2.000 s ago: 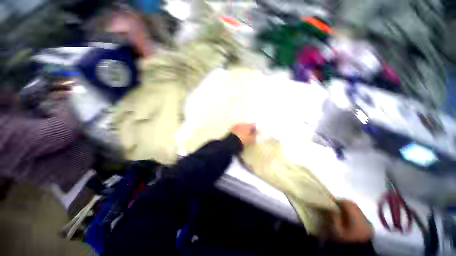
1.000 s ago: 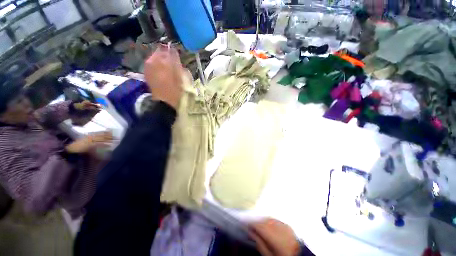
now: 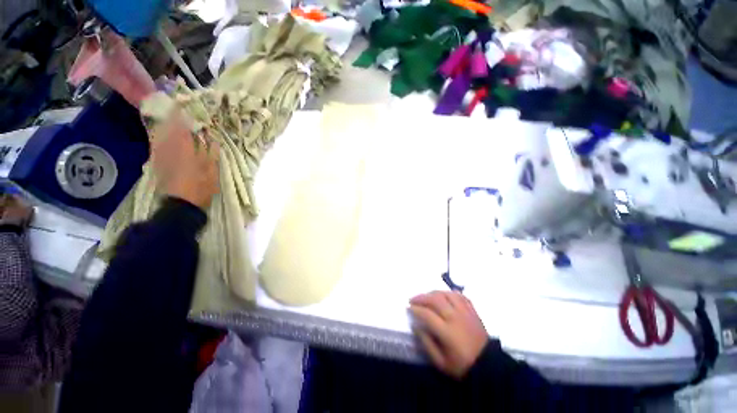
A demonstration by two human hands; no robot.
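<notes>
My left hand (image 3: 184, 157) is blurred and lies on the bundle of khaki pieces (image 3: 234, 149) at the left; its fingertips are partly lost in the cloth, so I cannot tell if it grips any. My right hand (image 3: 449, 329) rests on the table's front edge, fingers loosely together, with no cloth seen in it. A smooth khaki panel (image 3: 315, 234) lies flat between the hands, its rounded end toward me. The white sewing machine head (image 3: 549, 181) stands right of it.
Red-handled scissors (image 3: 646, 314) lie at the right, near the lit machine screen (image 3: 696, 242). Coloured scraps (image 3: 469, 68) are piled behind. A blue machine part with a handwheel (image 3: 86, 171) and another person's sleeve (image 3: 32, 310) are at the far left.
The view has swung right and down, bringing the scissors into sight. My left hand has come down from above the bundle onto it. My right hand stays at the front edge.
</notes>
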